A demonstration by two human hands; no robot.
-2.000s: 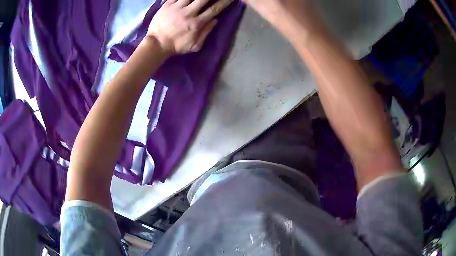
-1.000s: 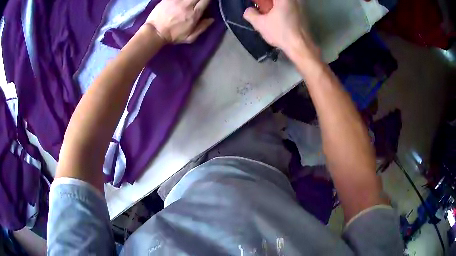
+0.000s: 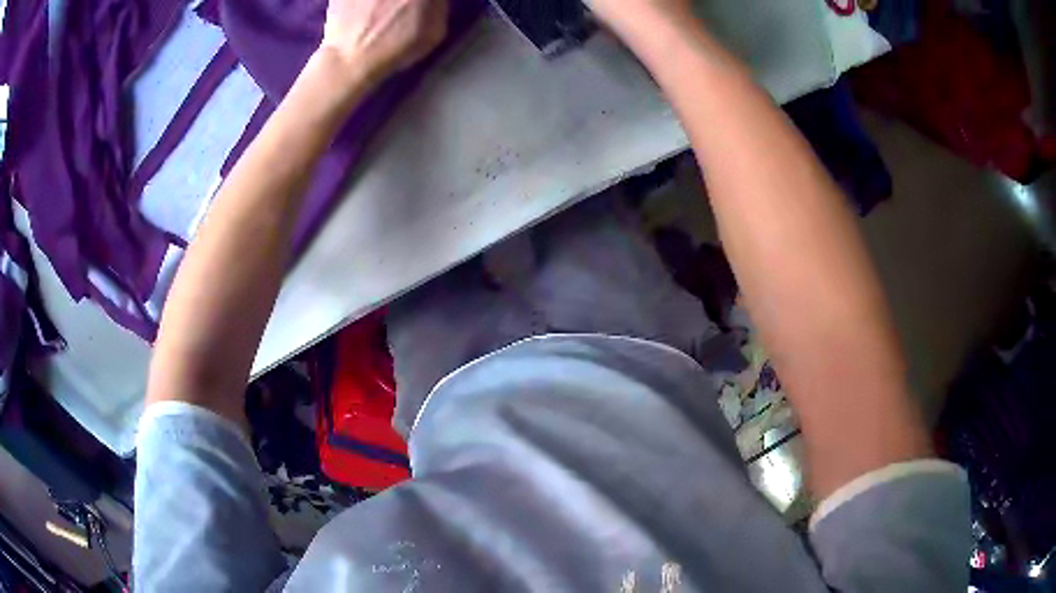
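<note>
The purple garment panel (image 3: 87, 127) lies in folds on the whitish pressing table (image 3: 463, 174), at the upper left. Pale lilac interfacing (image 3: 199, 110) shows between its folds, with a narrow purple strip across it. My left hand (image 3: 388, 29) is at the top edge, on the purple cloth, fingers curled and partly cut off; whether it grips cloth is unclear. My right hand (image 3: 643, 9) is mostly cut off by the top edge. Beside it shows the rear end of the dark iron (image 3: 544, 23); its handle is out of view.
Red and orange loop handles (image 3: 843, 5) lie at the table's top right corner. A red bag (image 3: 365, 405) is below the table's front edge. Red cloth (image 3: 950, 93) and dark scraps are on the right. Cloth scraps lie on the floor below.
The iron came into view by one second ago and is now mostly past the top edge. My left hand's fingers have curled, the purple cloth has shifted up and left, and the view has moved.
</note>
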